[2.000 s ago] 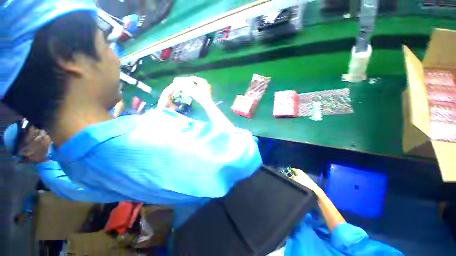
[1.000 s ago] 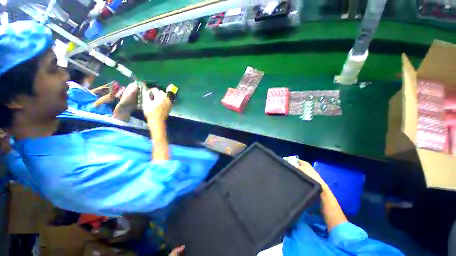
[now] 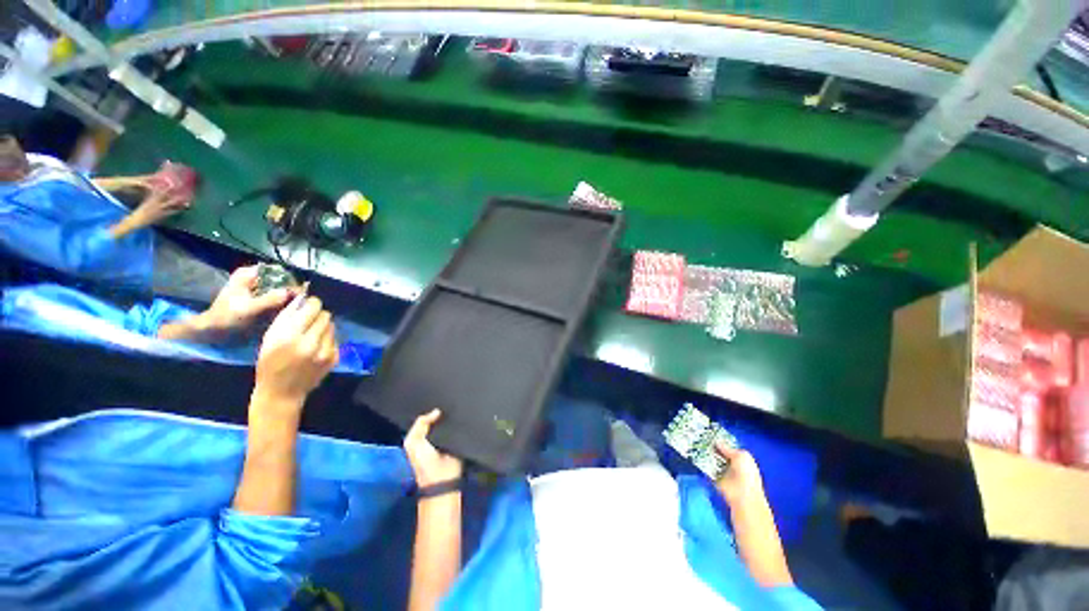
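Note:
My left hand (image 3: 432, 451), with a dark band at the wrist, grips the near left edge of the black divided tray (image 3: 496, 340). The tray is tilted over the bench edge. A ridge splits it into two bays, and a small greenish bit lies near its near end. My right hand (image 3: 738, 471) holds a green PCB panel (image 3: 695, 439) with white parts, right of the tray. On the bench, a pink bubble bag (image 3: 656, 283) has small green-white boards (image 3: 721, 318) on its flat end. Another bubble bag (image 3: 591, 197) is partly hidden behind the tray.
An open cardboard carton (image 3: 1027, 495) with pink bags stands at right. A slanted pale post (image 3: 834, 229) rises from the bench. A yellow-white roll (image 3: 355, 205) lies by dark equipment. At left, a person's hands (image 3: 293, 340) hold a small board; another person's hands hold something pink.
The tray has moved up and over the bench edge, covering most of the left bubble bag. My left hand and the panel in my right hand now show more fully. The view has shifted.

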